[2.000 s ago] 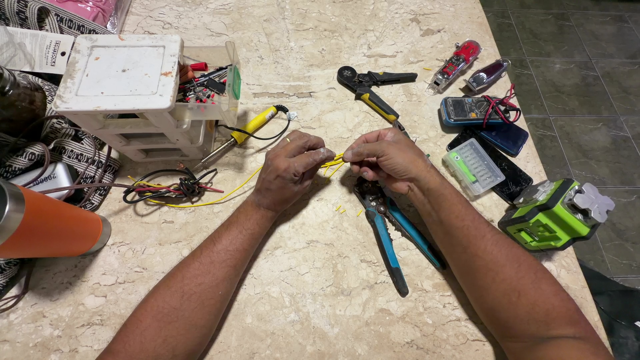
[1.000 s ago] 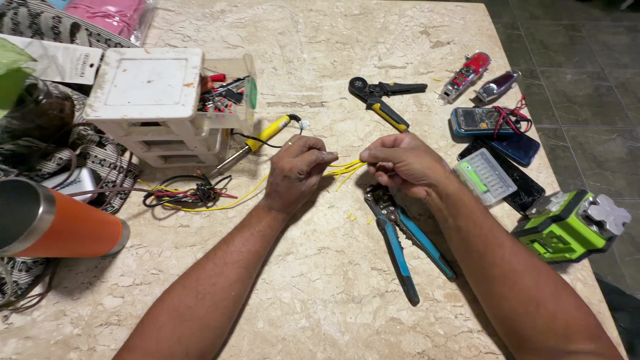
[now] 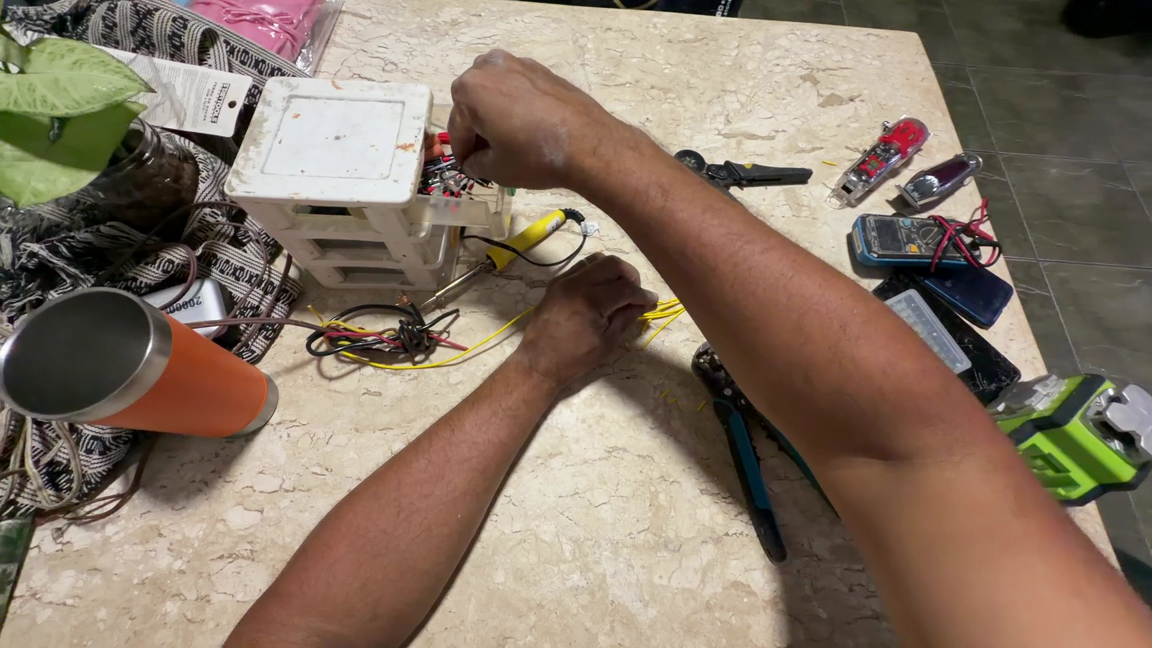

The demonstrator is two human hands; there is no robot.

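Note:
My left hand [image 3: 594,310] pinches a bundle of thin yellow wires [image 3: 664,311], whose ends stick out to the right of its fingers. My right hand [image 3: 522,121] is over the open top drawer [image 3: 472,214] of a small white plastic drawer unit [image 3: 342,139]. Small red, black and white parts [image 3: 441,175] lie in that drawer; whether the right fingers hold any is hidden. A yellow soldering iron [image 3: 531,238] lies between the unit and my left hand. Under my right forearm, partly hidden, are blue-handled wire strippers [image 3: 747,477] and a crimping tool [image 3: 756,174].
An orange tumbler [image 3: 193,378] stands at the left, near tangled wires [image 3: 396,333] and a patterned cloth [image 3: 198,54]. Along the right edge lie two hair clippers [image 3: 882,160], a multimeter [image 3: 909,241], phones [image 3: 972,292], a clear case [image 3: 927,328] and a green laser level [image 3: 1062,432].
My right hand has left the yellow wires and moved up and left to the open drawer. My left hand still holds the wires.

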